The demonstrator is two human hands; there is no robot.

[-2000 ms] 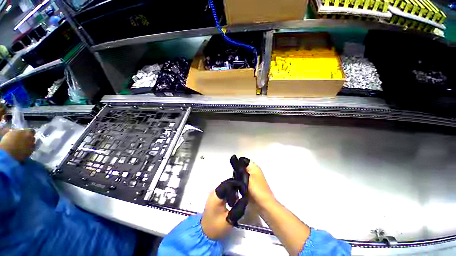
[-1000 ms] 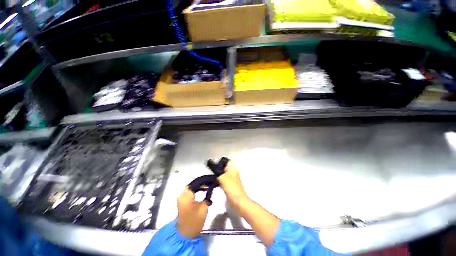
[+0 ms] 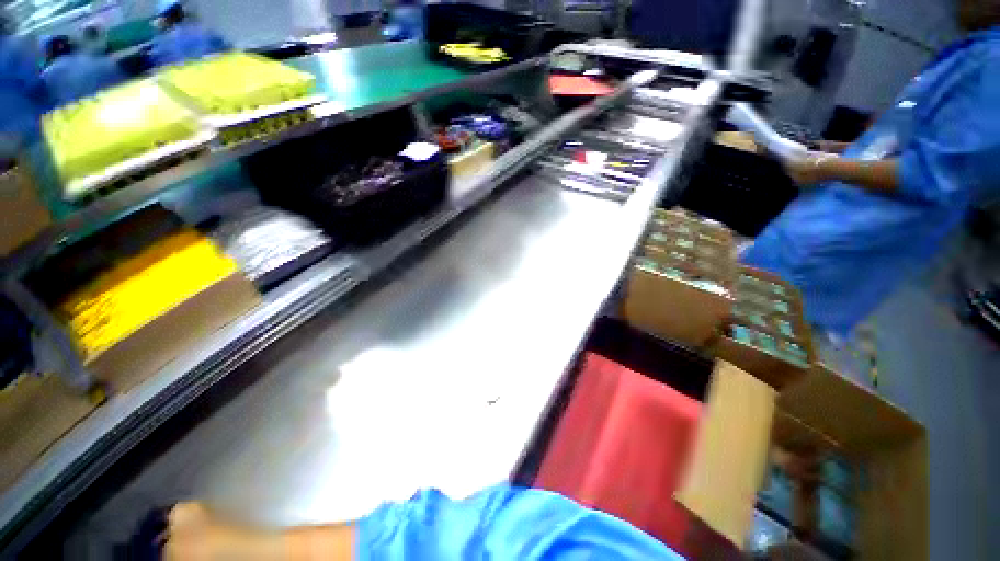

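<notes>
My right hand (image 3: 206, 535) is at the bottom left edge, blurred and partly cut off, with its blue sleeve coming in from the right. A dark piece, the black moulded part (image 3: 151, 535), shows at its fingers, mostly out of the picture. The grip is hard to make out. My left hand is not in view.
The shiny metal line (image 3: 439, 373) runs away to the upper right. Left are a carton of yellow parts (image 3: 154, 285) and a black bin (image 3: 351, 181). Right are a red liner (image 3: 620, 438), divided cartons (image 3: 685, 258) and a person in blue (image 3: 866, 230) holding something white.
The view has swung right along the line. The part tray and my left hand have left the picture. My right hand now shows at the lower left edge; the cartons and person at right have appeared.
</notes>
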